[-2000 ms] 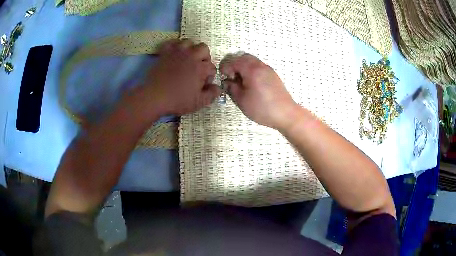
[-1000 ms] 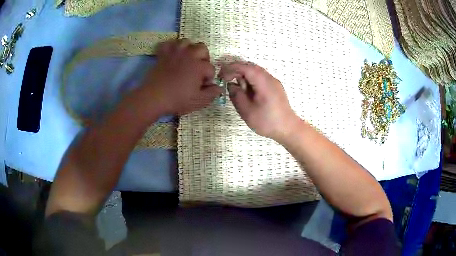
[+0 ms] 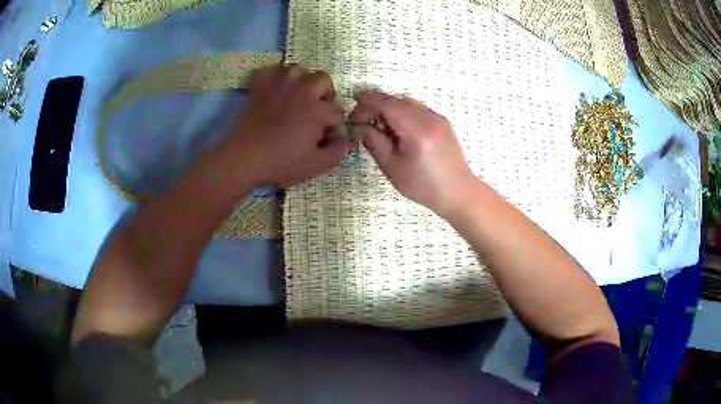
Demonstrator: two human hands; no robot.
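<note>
A cream woven tote bag body [image 3: 411,252] lies flat in front of me, with its pale strap [image 3: 198,72] looping out to the left. My left hand [image 3: 296,126] and my right hand [image 3: 407,142] meet over the bag near its left edge. Their fingertips pinch a small metal fitting [image 3: 352,150] with a blue-turquoise patch. The fingers hide most of the fitting, and how it sits on the bag cannot be told.
A gold hardware pile [image 3: 605,154] with blue bits lies at right, beside a crinkled clear plastic bag [image 3: 673,209]. A black phone [image 3: 55,146] and small metal pieces [image 3: 20,75] lie at far left. Stacked woven bags [image 3: 676,67] stand at upper right.
My right hand pulled slightly away from the fitting, then came back so its fingertips meet it again. My left hand has stayed nearly in place. The bag has not clearly moved.
</note>
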